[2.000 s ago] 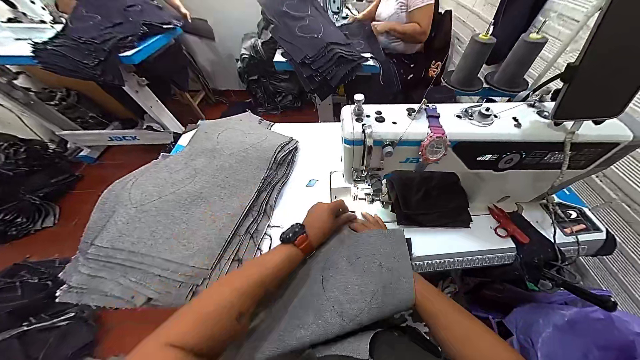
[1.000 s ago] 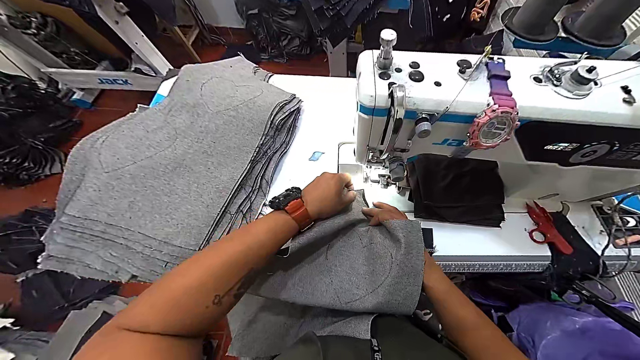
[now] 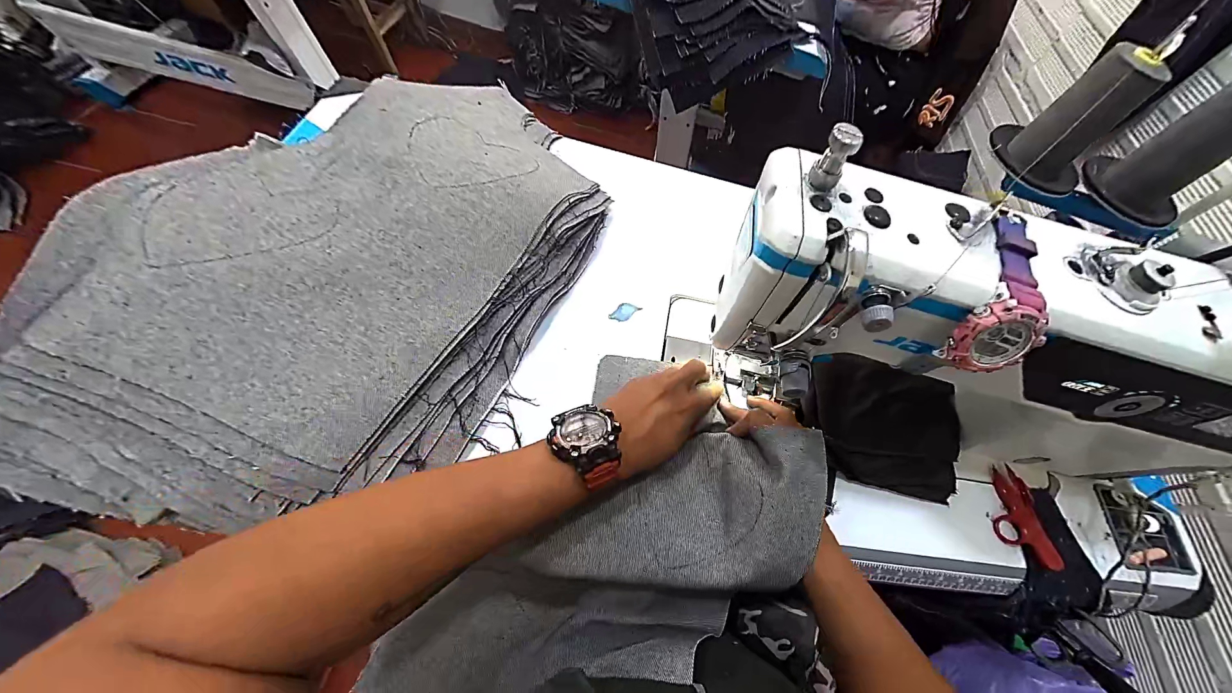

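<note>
A grey denim panel lies partly on the machine bed and hangs down toward my lap. My left hand, with a watch on its wrist, pinches the panel just left of the presser foot of the white sewing machine. Close to the foot on the near side, my right hand has its fingers on the same cloth; its palm and forearm are partly under the panel. A stack of grey denim pieces with drawn curved lines covers the table's left part.
Folded black cloth lies right of the needle area. Red-handled thread snips rest farther right. A pink and purple watch hangs on the machine head. Thread cones stand behind. A small blue piece is on the white table.
Part of the panel now shows beyond my left hand, left of the presser foot. Both hands stay near the needle. The view has shifted.
</note>
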